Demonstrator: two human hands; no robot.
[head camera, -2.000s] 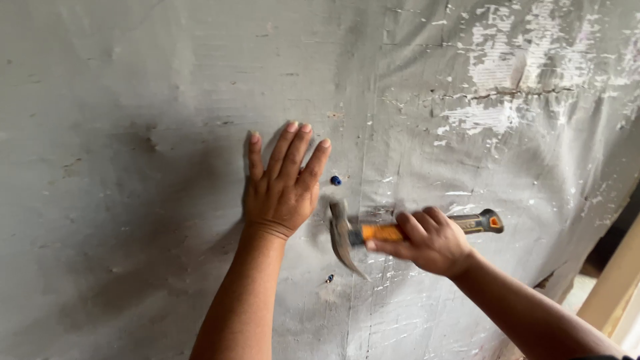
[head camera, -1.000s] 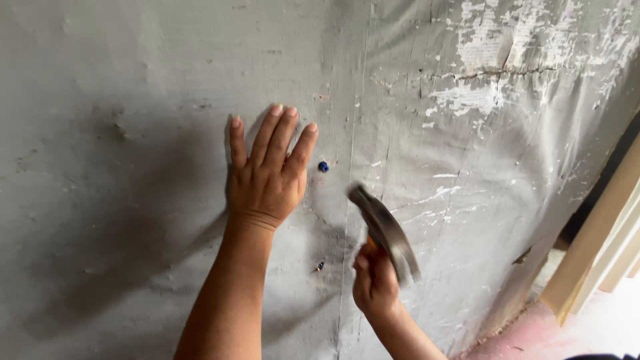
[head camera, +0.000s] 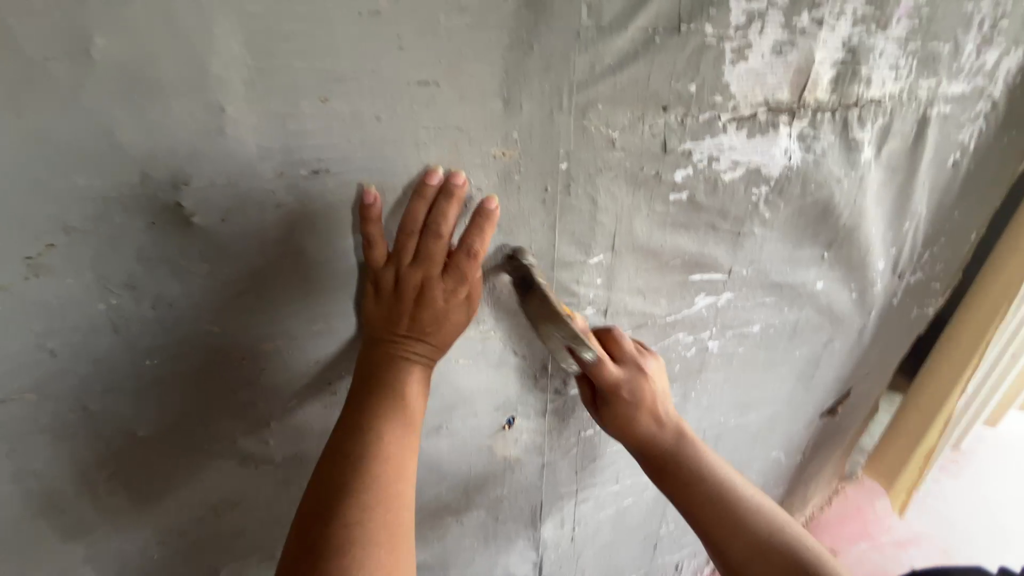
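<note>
My left hand (head camera: 420, 272) lies flat against a worn grey wall (head camera: 264, 128), its fingers spread and pointing up, holding nothing. To its right, my right hand (head camera: 628, 384) grips a claw hammer (head camera: 544, 308) by its handle, of which only a bit of orange shows. The hammer's striking face is at the wall just right of my left hand's index finger and hides the spot behind it. Blur softens the hammer head. Below it, a small blue and dark fastener or plug (head camera: 510, 422) sits in the wall.
White patches of peeled paint (head camera: 744, 148) and a crack mark the wall at the upper right. At the right edge stands a tan wooden frame or post (head camera: 952, 384) beside a dark gap. A pinkish surface (head camera: 864, 520) shows at the lower right. A thin vertical line runs down the wall.
The hammer head has swung from off to the right, one second ago, to the place beside my left hand where the upper blue plug showed. My left hand stays flat on the wall.
</note>
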